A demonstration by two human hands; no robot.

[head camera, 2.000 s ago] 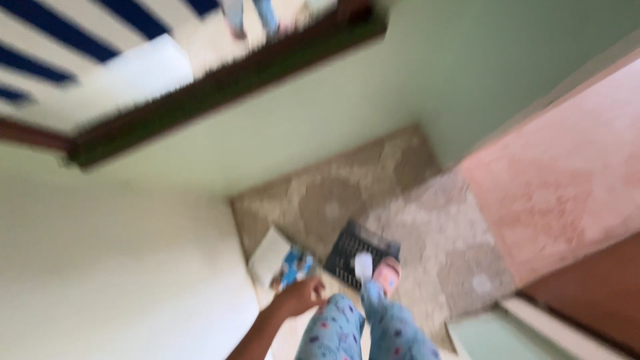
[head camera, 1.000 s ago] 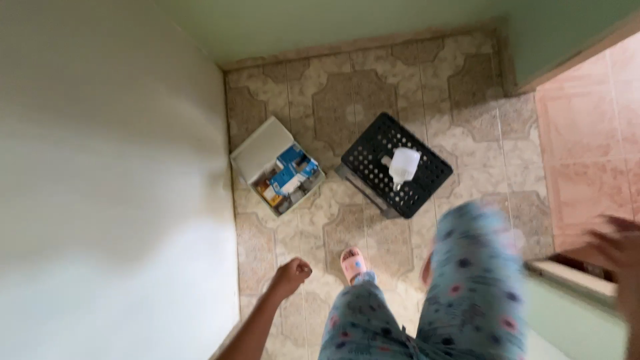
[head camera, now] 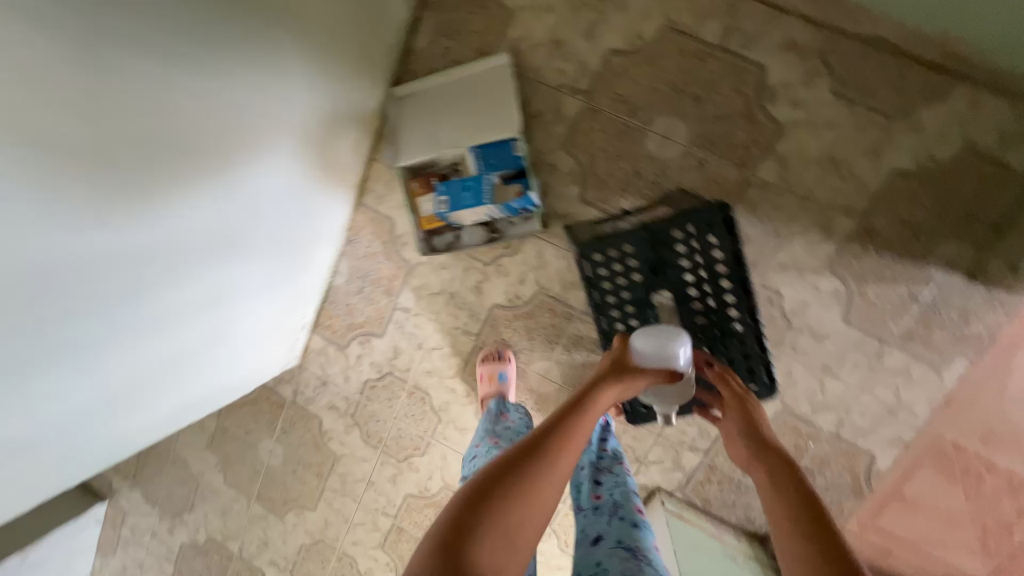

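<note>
A white plastic bottle [head camera: 662,364] with a narrow tip is gripped by my left hand [head camera: 628,374], its tip pointing down toward my body. My right hand [head camera: 726,408] is at the bottle's right side with fingers apart; whether its fingertips touch the bottle is blurred. Just beyond both hands lies a black perforated plastic crate [head camera: 712,280], its holed face up. A small pale object [head camera: 663,302] shows on the crate, behind the bottle.
An open box [head camera: 456,116] holding blue and white packages [head camera: 472,196] stands on the tiled floor [head camera: 384,320] by the white wall [head camera: 176,200]. My foot in a pink sandal [head camera: 497,374] is left of the crate. A pale green edge [head camera: 708,532] rises at the bottom right.
The white bottle lay on the crate one second ago; now it is in my left hand. Both hands have come together over the crate's near side. The view has turned and moved closer.
</note>
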